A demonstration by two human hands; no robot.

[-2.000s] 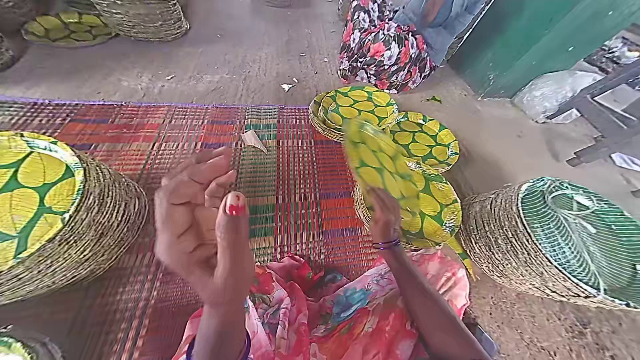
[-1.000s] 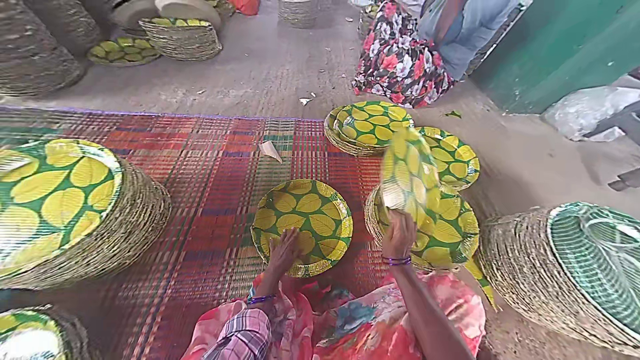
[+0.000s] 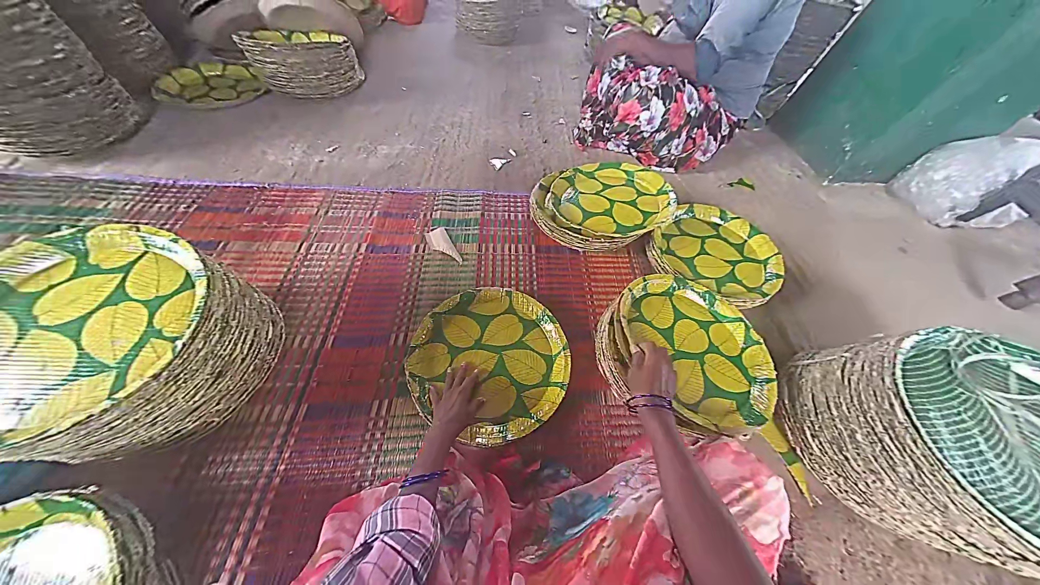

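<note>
A round green plate with a yellow leaf print (image 3: 520, 349) lies on the woven mat in front of me. My left hand (image 3: 459, 398) rests on its lower left part, fingers spread. To the right, my right hand (image 3: 652, 372) is at the left rim of the top plate (image 3: 715, 357) on a short stack; its fingertips are partly hidden, so its hold cannot be told. Behind that stack are another leaf-print stack (image 3: 719, 253) and a further one (image 3: 613, 199), close together near the mat's edge.
Tall stacks of plates stand at left (image 3: 236, 357) and lower left (image 3: 134, 528). A stack topped with green netting (image 3: 861, 439) is at right. A pale scrap (image 3: 443, 244) lies on the mat (image 3: 341, 325). A person (image 3: 658, 106) sits beyond, near a green panel (image 3: 926, 97).
The raised plate in my right hand has come down onto the right stack. My left hand, raised two seconds ago, came down onto the middle plate and stays there.
</note>
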